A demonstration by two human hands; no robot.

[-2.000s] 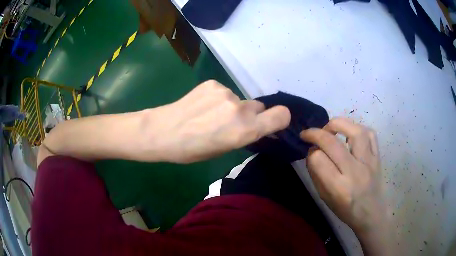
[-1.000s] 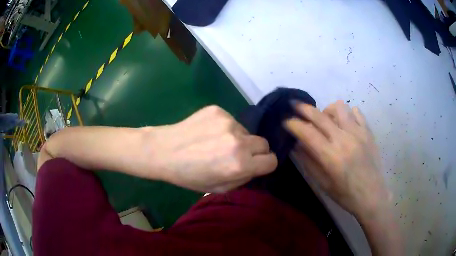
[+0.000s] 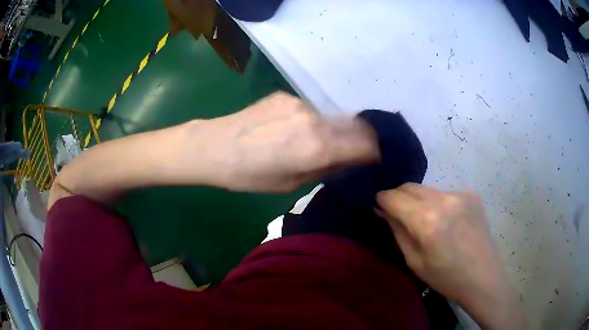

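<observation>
A dark navy fabric piece lies bunched at the near left edge of the white table, with part of it towards my body. My left hand reaches in from the left, blurred, with its fingers on the piece's left side. My right hand is at the piece's lower right edge, its thumb and fingertips pinching the fabric. The fingertips of my left hand are partly hidden, and the lower part of the piece blends into dark clothing.
Another navy piece lies at the table's top left corner. Navy strips are at the far right. Brown paper hangs off the left table edge. A yellow metal rack stands on the green floor. Lint and threads dot the table.
My left hand has moved up and away from my body. My right hand has moved down to the piece's near edge. The fabric has been shifted and spread rightward.
</observation>
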